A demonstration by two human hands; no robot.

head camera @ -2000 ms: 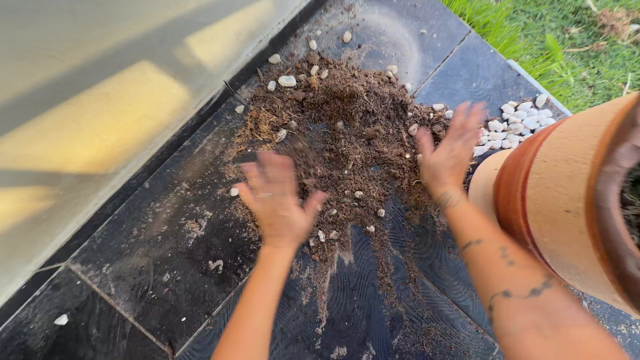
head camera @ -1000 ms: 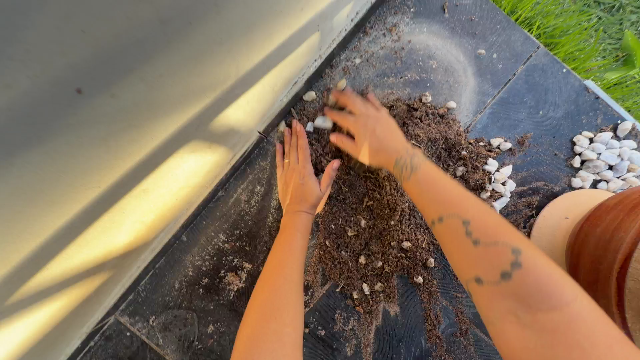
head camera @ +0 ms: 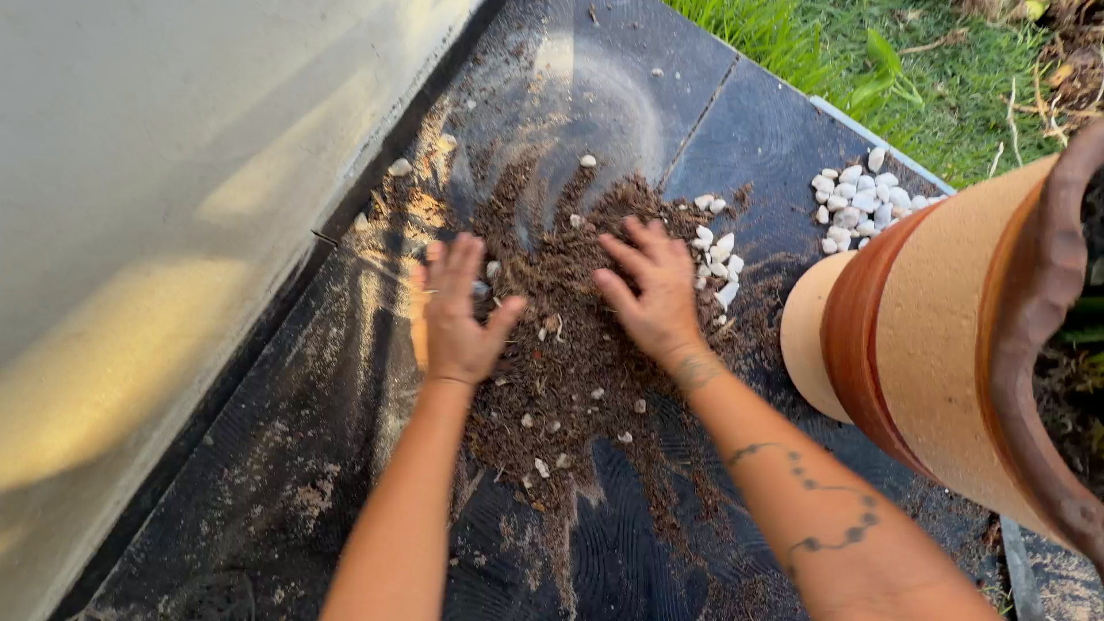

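Dark brown soil (head camera: 569, 354) is spread over black floor tiles, with small pale stones scattered through it. My left hand (head camera: 461, 319) rests at the soil's left side, palm down, fingers apart and slightly blurred. On the soil's right part lies my right hand (head camera: 651, 289), fingers spread, holding nothing. Just beyond its fingers sits a loose group of white pebbles (head camera: 720, 263). A larger pile of white pebbles (head camera: 862, 203) lies farther right, near the floor's edge. How far the fingers press into the soil cannot be told.
A large terracotta pot (head camera: 931, 328) with a dark wavy rim stands at the right, with plant matter inside. A pale wall (head camera: 172, 216) borders the floor at the left. Grass (head camera: 828, 52) grows beyond the tile edge at the top right.
My right hand has moved from beside my left hand, near the soil's upper left, to the soil's right part. Finger-wide streaks now show in the upper soil. The view has shifted.
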